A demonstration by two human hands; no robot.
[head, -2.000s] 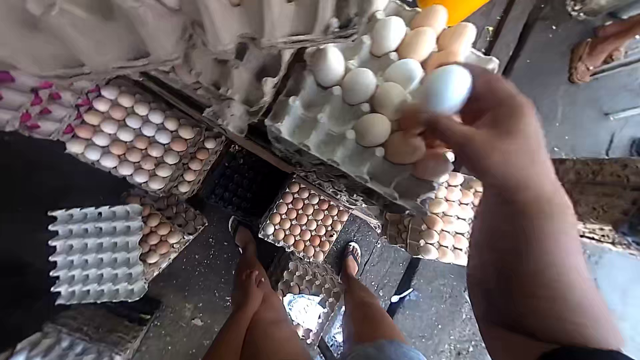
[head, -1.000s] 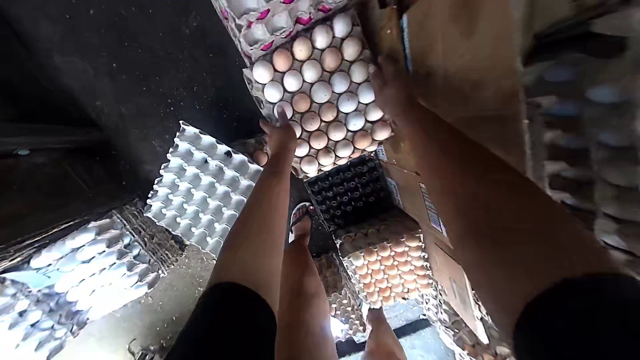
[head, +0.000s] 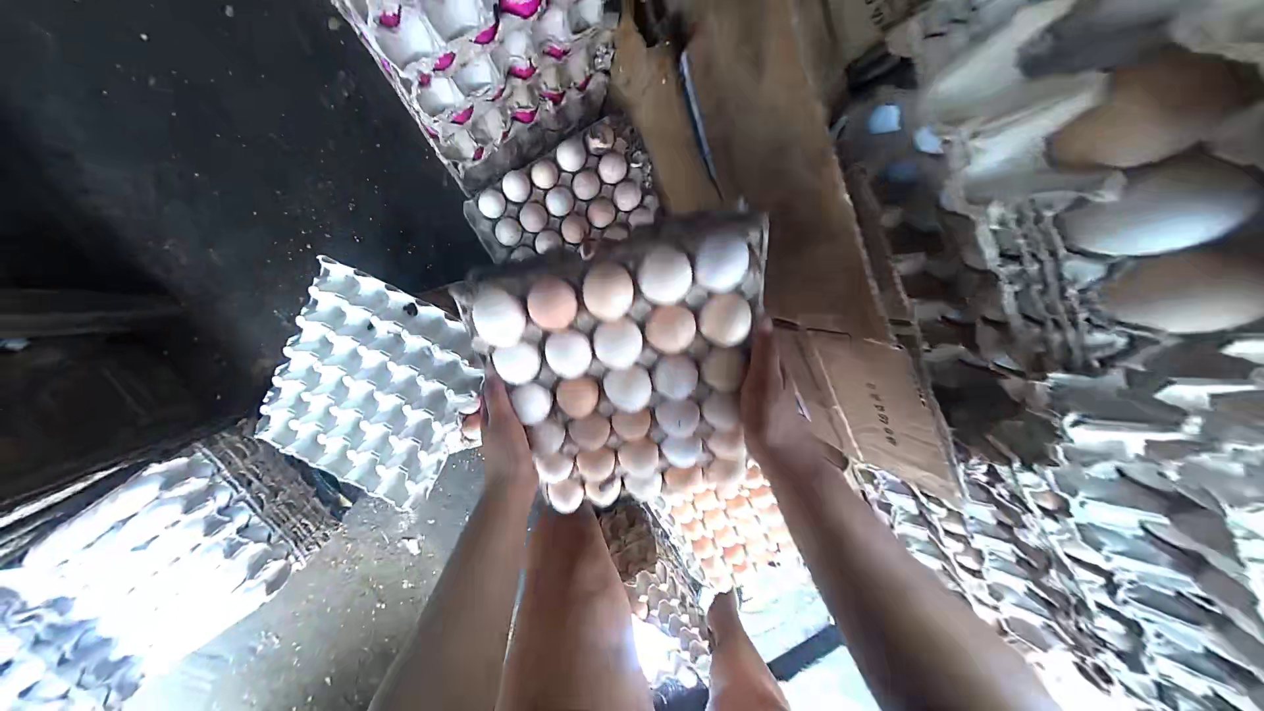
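A full tray of white and brown eggs [head: 622, 375] is held up in the middle of the head view, tilted. My left hand [head: 506, 430] grips its left edge, and my right hand [head: 775, 400] grips its right edge; the fingertips are mostly hidden under and behind the tray. Just beyond its far edge lies another tray of eggs [head: 563, 202]. A stack of egg trays with pink marks [head: 494, 74] stands at the top. To the left of my left hand is an egg tray of pale molded pulp [head: 370, 385] with no eggs in its cups.
Cardboard boxes [head: 869, 410] stand right of my right hand. Far right, large in view, are blurred stacked trays with eggs [head: 1165, 207]. A tray of brown eggs [head: 726, 523] lies low, near my legs. More stacked pulp trays [head: 168, 563] are at the lower left.
Two seconds ago my right hand held a single egg over another tray. One second ago both hands were at the sides of the egg tray; it is now lifted nearer, showing another egg tray behind it.
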